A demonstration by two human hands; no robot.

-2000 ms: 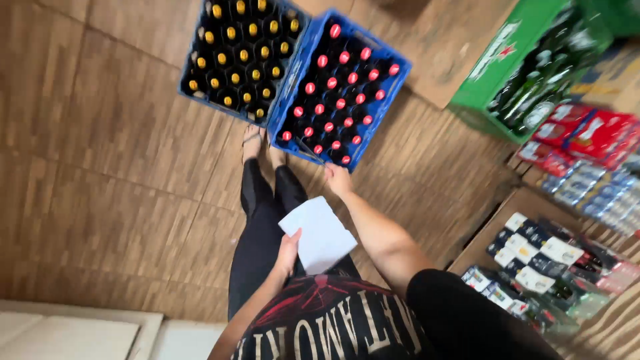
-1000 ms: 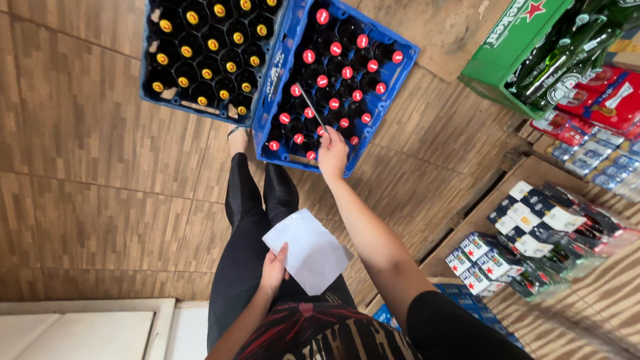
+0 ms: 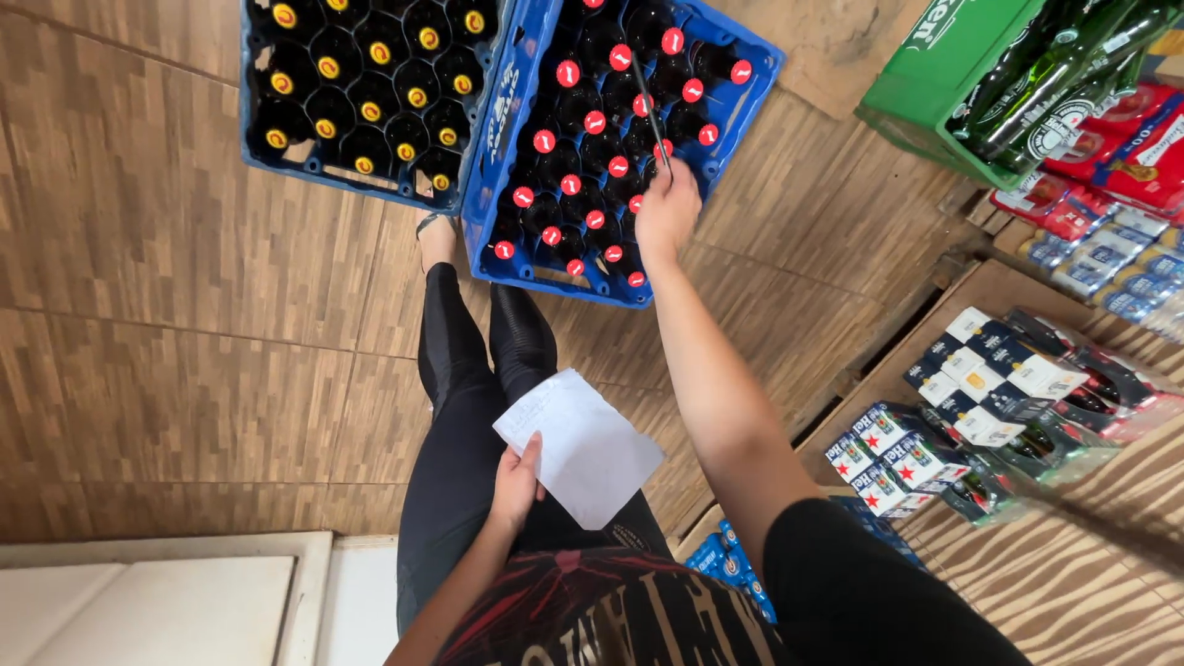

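My left hand (image 3: 520, 481) grips the left edge of a white sheet of paper (image 3: 587, 453) bearing faint writing, in front of my lap. Stretched out over a blue plastic crate (image 3: 481, 217), my right hand (image 3: 670, 205) holds a thin dark pen-like stick (image 3: 650, 111), whose far end reaches across the bottles. Dark bottles with red caps (image 3: 595, 121) fill this crate. Directly to its left stands a second, darker blue crate (image 3: 347, 185) of dark bottles with yellow caps (image 3: 379, 52).
A green Heineken crate (image 3: 911, 111) with green bottles lies at the upper right. Below it are red can packs (image 3: 1128, 157), blue-and-white cans (image 3: 1110, 259) and boxed bottle packs (image 3: 902, 458). A white door or panel (image 3: 148, 610) is at the lower left. My feet are beside the crates.
My right hand has moved from the near edge of the red-capped crate to over its bottles, farther in. The paper stays in my left hand. The view has shifted closer to the crates.
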